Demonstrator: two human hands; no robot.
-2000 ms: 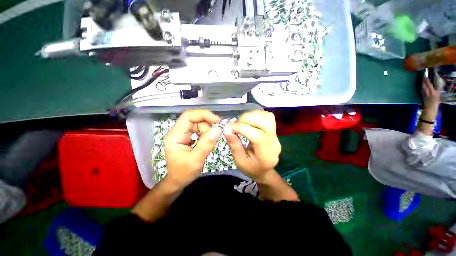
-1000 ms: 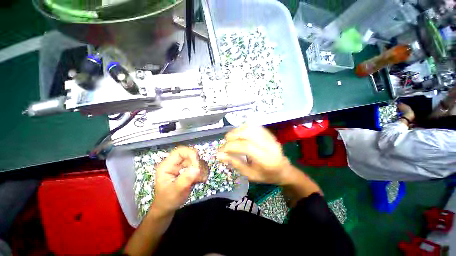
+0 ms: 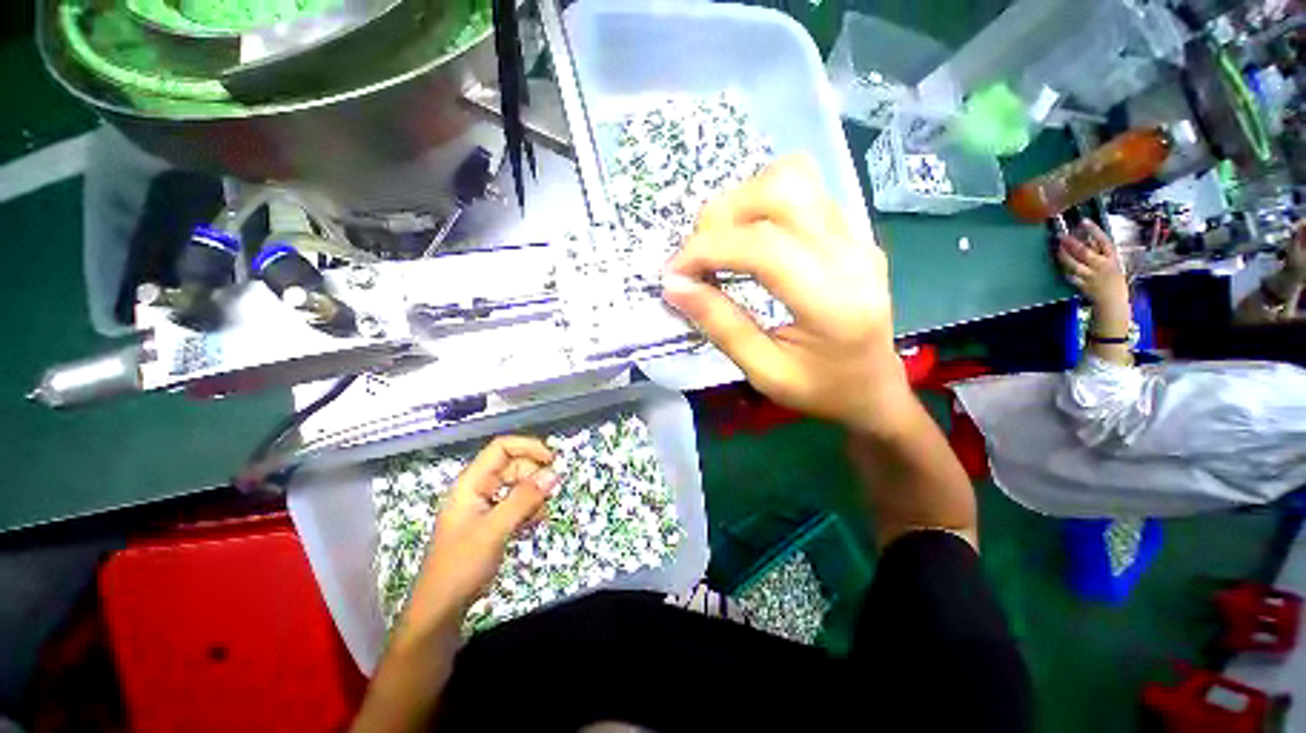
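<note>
My right hand [image 3: 802, 294] is at the right end of the silver pneumatic machine [image 3: 416, 322], thumb and index finger pinched at the bright metal fixture [image 3: 609, 294]; anything between the fingertips is too small and washed out to tell. My left hand [image 3: 487, 516] is over the near parts tub [image 3: 327, 573], fingers curled and thumb near the index fingertip; a tiny white bit shows at the tips, but I cannot tell whether it is held. Small white-and-green parts [image 3: 609, 501] fill the near tub. More lie in the far tub [image 3: 824, 143], partly behind my right hand.
The steel bowl feeder [image 3: 287, 108], green inside, stands behind the machine. Small clear bins [image 3: 938, 172] and an orange-brown handle [image 3: 1096, 175] are at the right of the bench. Another person's hand [image 3: 1093, 262] is beyond. A red stool [image 3: 222, 630] is at lower left.
My hands were together over the near tub, then parted. My right hand has moved up to the machine's right end. My left hand stays low over the tub. The view has shifted, showing more bowl.
</note>
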